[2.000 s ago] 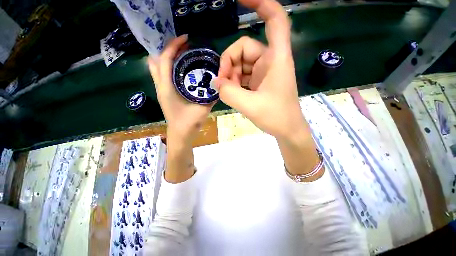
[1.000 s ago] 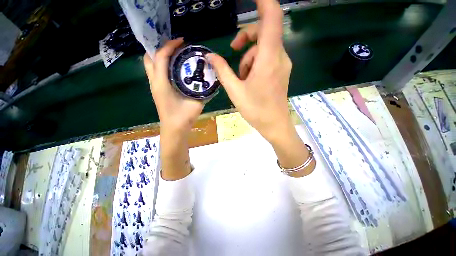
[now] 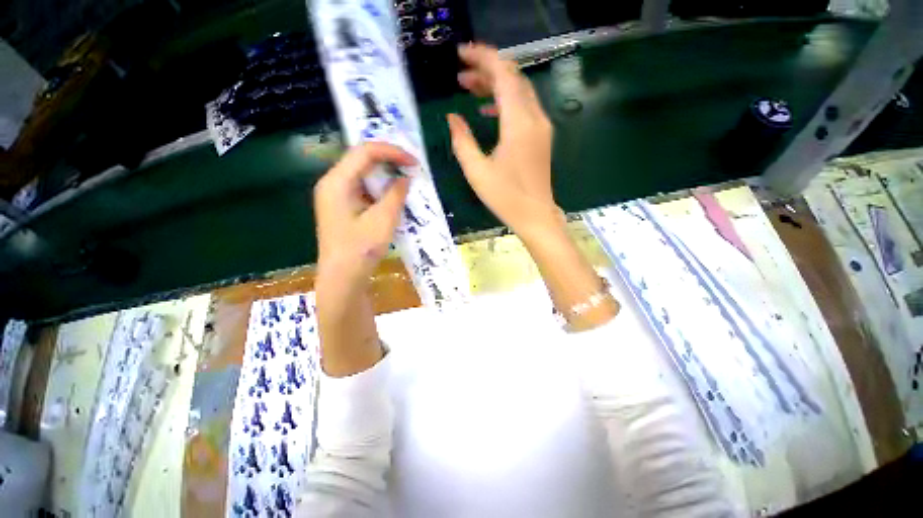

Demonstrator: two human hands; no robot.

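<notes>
My left hand [image 3: 359,207] is in the middle of the view, its fingers closed on a long white sticker strip [image 3: 369,86] with repeated blue-black prints. The strip runs from the top edge past the hand down to the front of the bench. My right hand [image 3: 511,152] is to the right, raised over the belt, with fingers apart and nothing in it. A black cylinder [image 3: 771,113] with a labelled end stands on the green conveyor belt [image 3: 627,111] at the right.
A printed label stack [image 3: 265,405] lies left on the bench, with backing strips [image 3: 698,334] and a pink scrap [image 3: 721,221] at the right. Black trays [image 3: 435,25] lie across the belt. A pale perforated upright [image 3: 845,91] stands at the right.
The cylinder held in my left hand is gone from it. The strip now hangs lower, past the hand. My right hand has moved off and opened. The labelled cylinder on the belt has moved right.
</notes>
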